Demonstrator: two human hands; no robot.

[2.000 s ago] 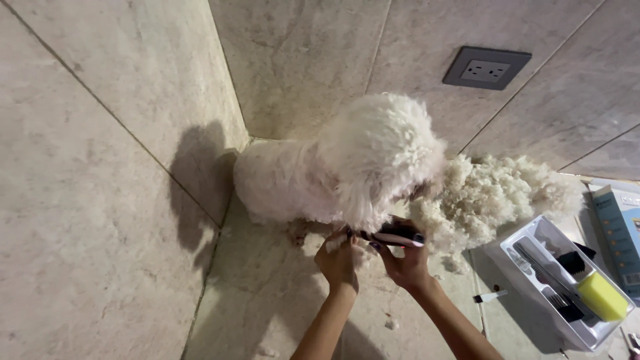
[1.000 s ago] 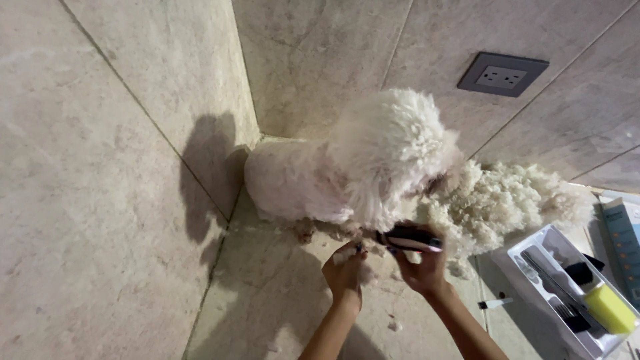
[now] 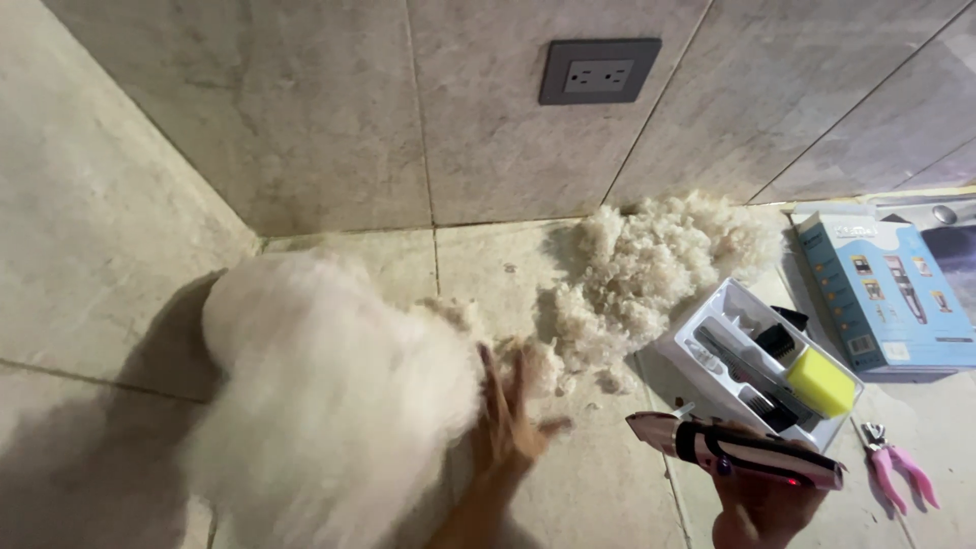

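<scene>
A fluffy white dog, blurred by motion, fills the lower left of the head view. Just to its right, my left hand has its fingers spread over the tiled floor, near small tufts of hair, and nothing shows in its grasp. My right hand, at the lower right, holds a pink and black cordless hair clipper with a lit red light, its head pointing left. Behind the hands lies a large heap of cut white curly hair.
A white plastic tray holds a comb, black guide combs and a yellow sponge. Beside it are a blue clipper box and pink-handled nail clippers. A double power outlet is on the tiled wall.
The dog has turned and moved toward the lower left. My hands have parted; the right one has carried the clipper away from the dog. The view has shifted to the right.
</scene>
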